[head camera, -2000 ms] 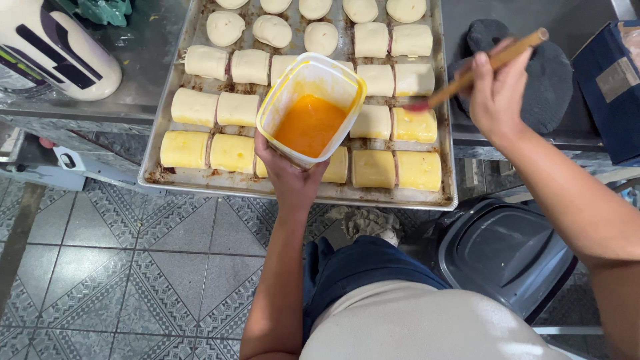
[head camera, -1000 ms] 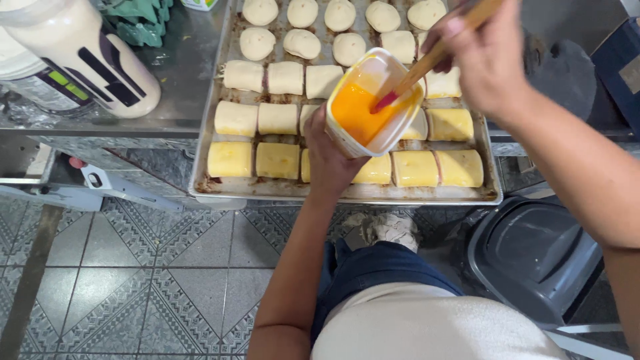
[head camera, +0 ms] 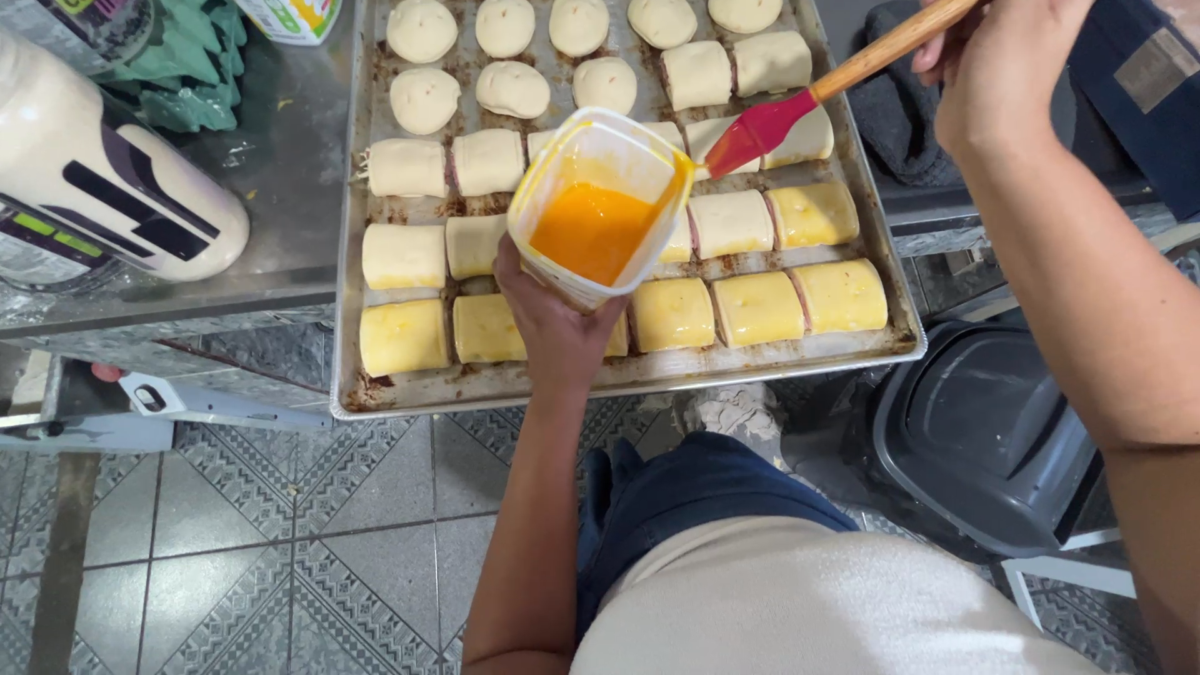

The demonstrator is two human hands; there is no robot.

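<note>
My left hand grips a white plastic tub of orange-yellow egg wash, tilted above a metal baking tray. High at the right, my right hand holds the wooden handle of a red pastry brush, whose bristles touch or nearly touch the tub's rim. Filled dough rolls lie in rows on the tray. The front row, with a glossy roll, is coated yellow, as is the right-end roll of the second row. Other rolls look pale. Round dough pieces fill the back. The tub hides some rolls.
A large cream-coloured bottle and a green crumpled item stand left on the metal counter. A dark cloth lies right of the tray. Below at the right is a dark lidded bin; an open drawer juts out at the left.
The brush was over the tray's right side, then dipped inside the tub; now it is out at the tub's right rim. My left hand keeps holding the tub.
</note>
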